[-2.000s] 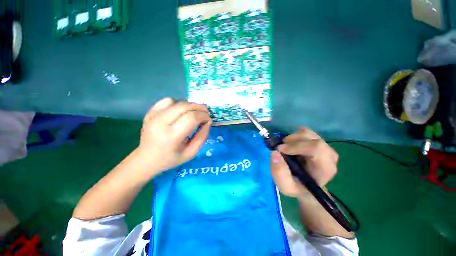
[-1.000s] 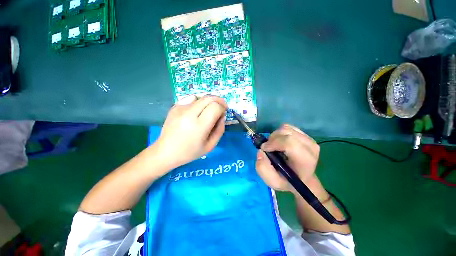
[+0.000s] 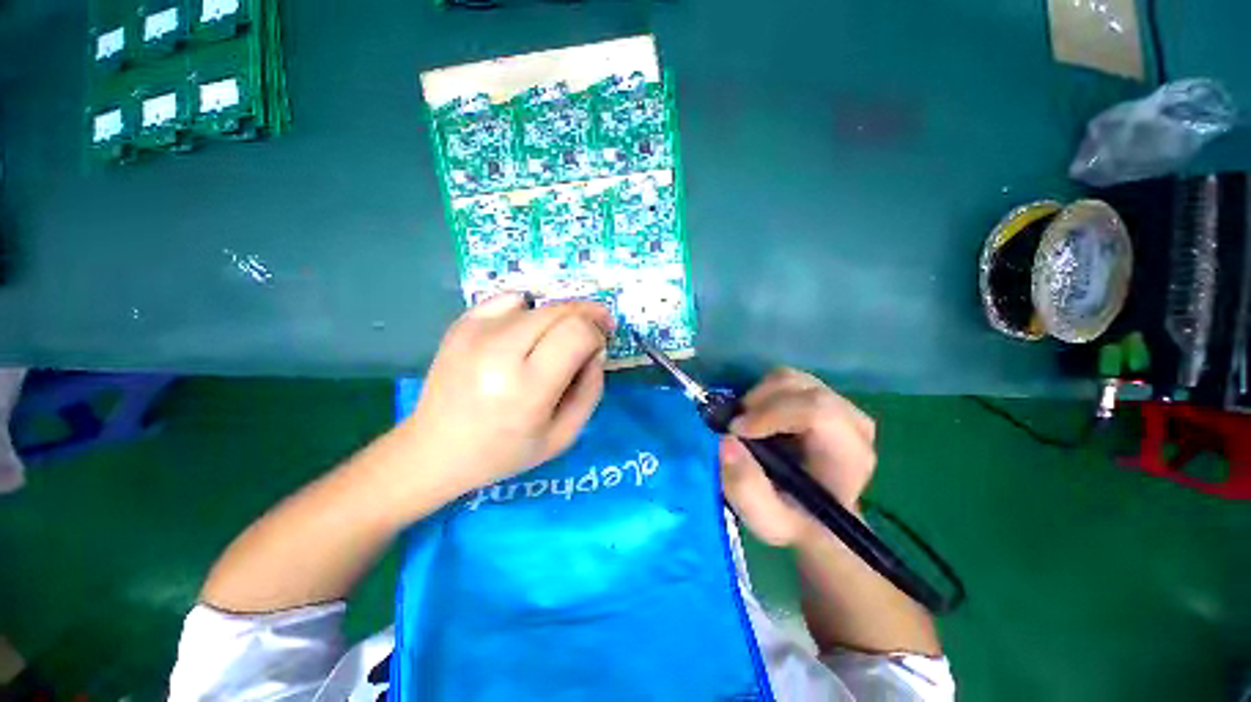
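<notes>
The green PCB panel (image 3: 560, 226) lies on the mat with the pale tan backing board (image 3: 542, 71) showing at its far end. My right hand (image 3: 803, 453) holds the black soldering iron (image 3: 823, 507), its metal tip at the near row of the panel. My left hand (image 3: 515, 377) rests over the panel's near left corner, thumb and fingertips pinched together close to the iron tip. Solder wire between these fingertips is too fine to make out.
Stacked PCB panels (image 3: 185, 76) stand at the far left. Tiny silvery bits (image 3: 248, 266) lie left. At right are a round tin or spool (image 3: 1081, 272), a clear plastic bag (image 3: 1152, 130), a tan card (image 3: 1098, 34) and a black unit (image 3: 1194, 288). A blue apron (image 3: 576, 576) covers my lap.
My left hand has moved right and inward over the panel's near edge, beside the iron tip. The iron has moved a little left over the panel. The whole view has shifted.
</notes>
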